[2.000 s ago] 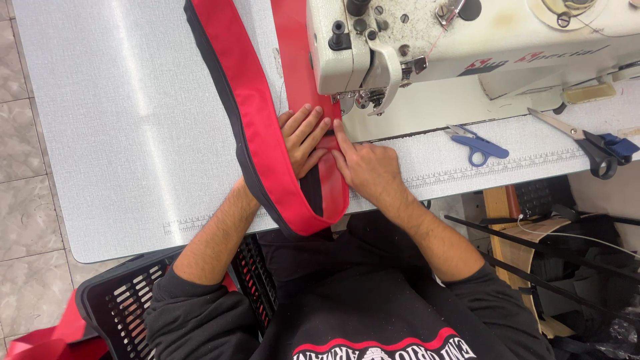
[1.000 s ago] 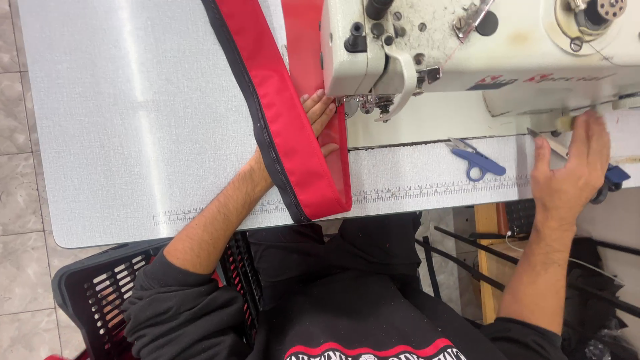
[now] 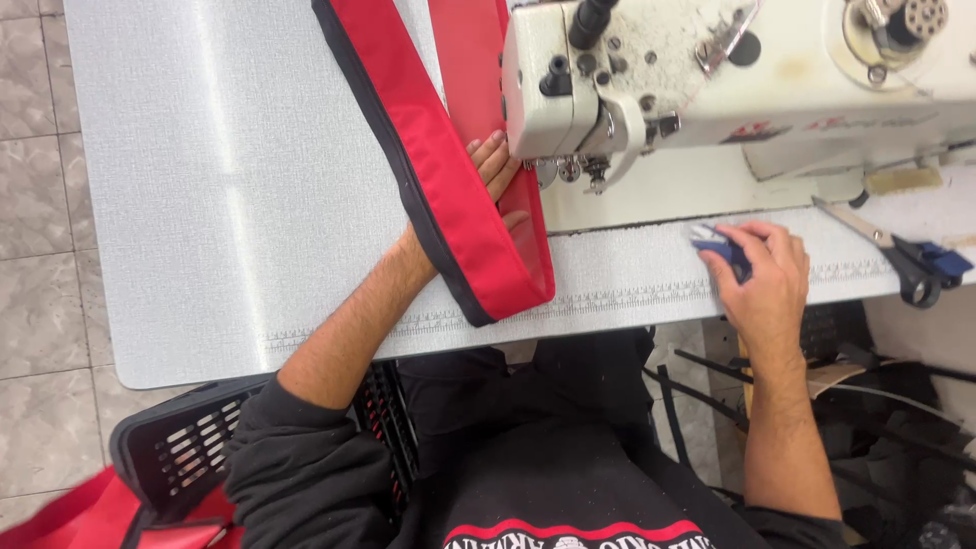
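A long red fabric strip with black edging (image 3: 457, 206) loops over the table in front of the sewing machine (image 3: 625, 84). My left hand (image 3: 496, 171) reaches under the strip and lies on its inner red layer beside the needle area, part of the hand hidden by the fabric. My right hand (image 3: 762, 267) has its thumb and fingers around the blue thread snips (image 3: 713, 240) on the front of the table. Further right, large scissors with black handles (image 3: 907, 263) lie near a dark blue object.
A printed ruler (image 3: 633, 296) runs along the table's front edge. Below the table stand a black plastic basket (image 3: 183, 450) with red fabric by it and, at the right, several dark straps (image 3: 709, 366). A tan block (image 3: 903, 180) lies by the machine bed.
My right hand has left the fabric, passed over by the large scissors, then come back left to the blue snips. My left hand has stayed at the red strip. The view has shifted somewhat.
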